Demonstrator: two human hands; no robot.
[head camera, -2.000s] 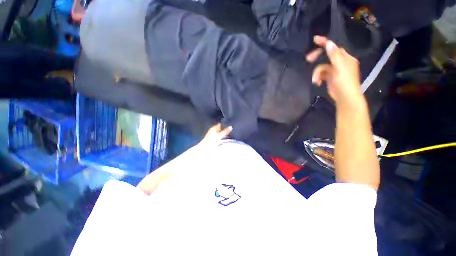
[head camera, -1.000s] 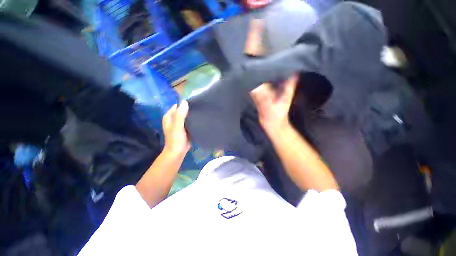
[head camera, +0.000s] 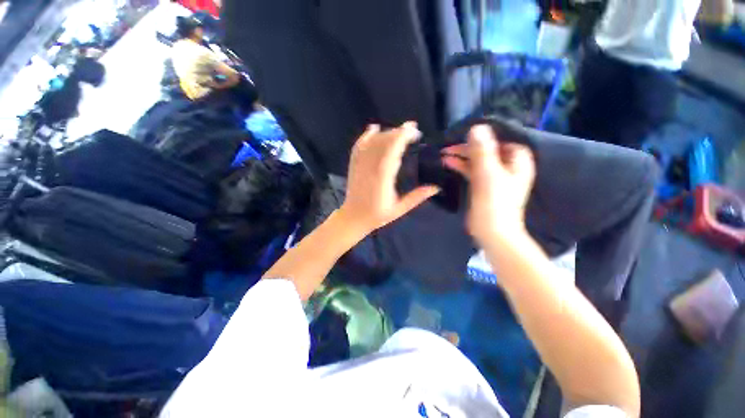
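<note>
A dark grey garment (head camera: 584, 175) hangs folded from my hands out to the right, its end drooping. My left hand (head camera: 380, 175) is curled around a black bunched part between my hands, with the thumb below it. My right hand (head camera: 498, 184) grips the same part from the right, its fingertips blurred. Whether the black part is cloth or something else cannot be told. Large dark hanging cloth (head camera: 351, 73) is right behind my hands, at the top centre.
Dark garments (head camera: 106, 237) lie in rows at the left. A seated person (head camera: 196, 69) is at the upper left and a standing person (head camera: 637, 73) at the upper right. A blue crate (head camera: 551, 73) stands behind. A red-framed object (head camera: 719, 216) is at the right.
The view has swung left, away from the board and iron to hanging and stacked garments. The grey garment has come off the board, and my hands have moved close together on it.
</note>
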